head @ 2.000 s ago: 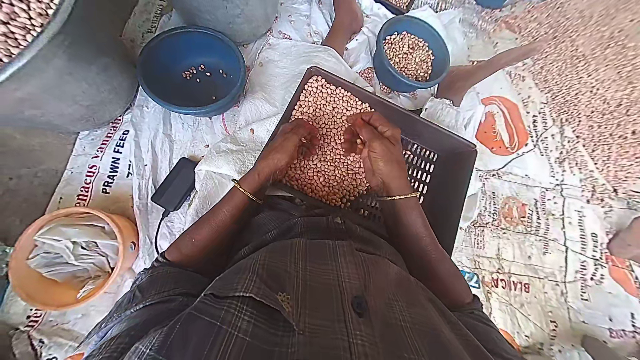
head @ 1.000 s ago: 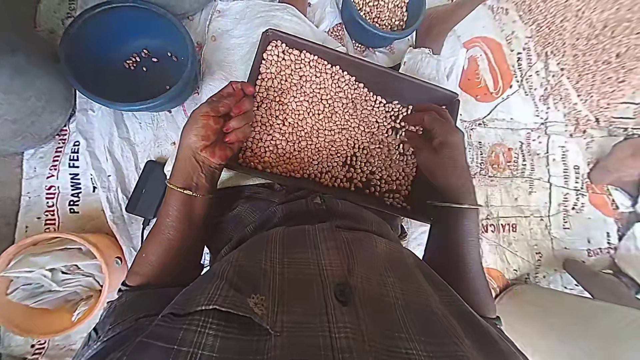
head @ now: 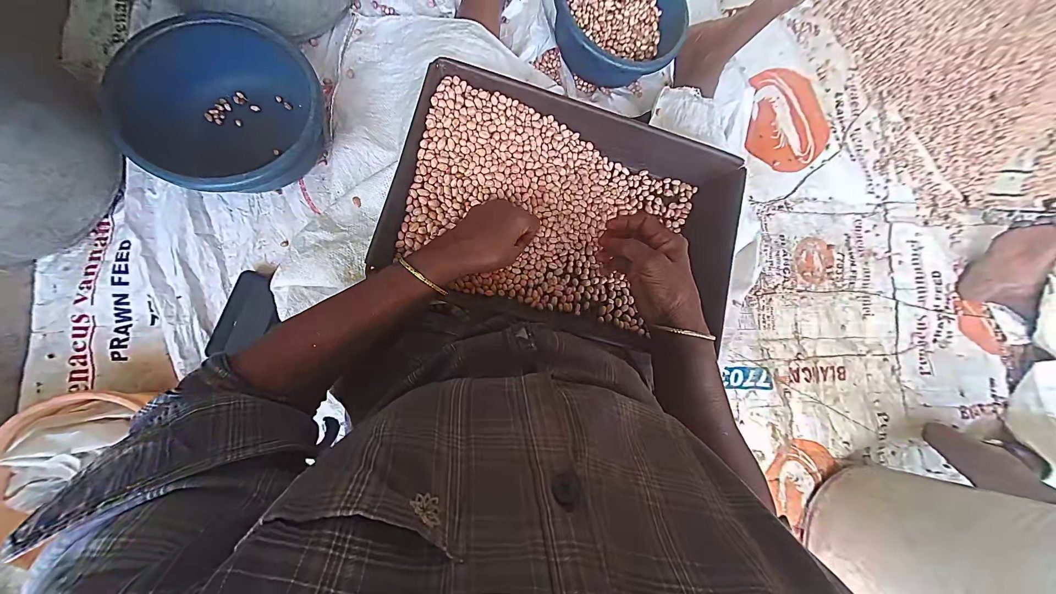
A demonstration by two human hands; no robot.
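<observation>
A dark plastic tray lies tilted across my lap, with a wide layer of pinkish-brown peanut kernels covering most of its floor. My left hand rests over the kernels left of the middle, its fingers curled under and largely hidden. On the right side of the layer is my right hand, its thumb and fingertips close together just above the kernels; whether a kernel is between them cannot be told. Both wrists wear thin gold-coloured bangles. The tray's upper right part shows bare floor.
A blue basin with a few kernels stands at upper left, a smaller blue tub of kernels beyond the tray. Another person's bare leg is beside it. Kernels are spread at upper right. An orange tub stands lower left.
My left hand has moved from the tray's left edge in over the kernels. The kernels, heaped over a perforated section two seconds ago, now spread wider across the tray.
</observation>
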